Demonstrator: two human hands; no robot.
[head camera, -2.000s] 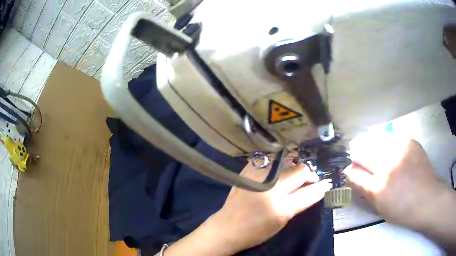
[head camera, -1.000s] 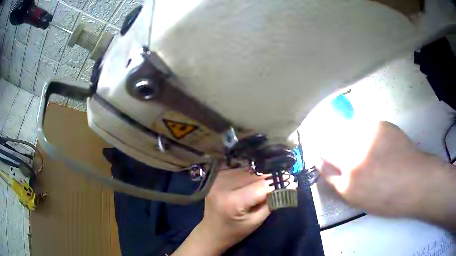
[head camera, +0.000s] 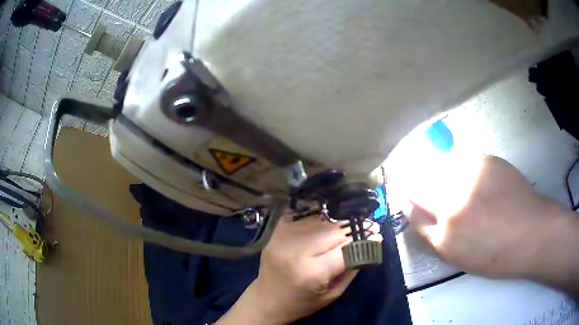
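The cream-white sewing machine head (head camera: 330, 70) fills the upper middle of the view, with a ribbed tension knob (head camera: 362, 253) at its lower end. A dark navy garment (head camera: 190, 273) lies under it. My left hand (head camera: 305, 260) rests on the garment beside the knob, its fingertips partly hidden behind the machine parts. My right hand (head camera: 489, 222) is right of the needle area, fingers curled and washed out by bright light. A blue thing (head camera: 381, 202) shows beside the tension parts between my hands. What my right fingers hold cannot be made out.
A brown cardboard sheet (head camera: 89, 266) lies at the left, with a yellow plug or switch (head camera: 26, 240) beyond it. A blue object (head camera: 439, 134) lies on the white table (head camera: 495, 120). Black fabric (head camera: 560, 89) lies at the far right. A white brick-patterned wall stands behind.
The camera view has swung, so the machine head appears farther left than two seconds ago. Blue objects now show near my right hand. Since one second ago, both hands have hardly moved.
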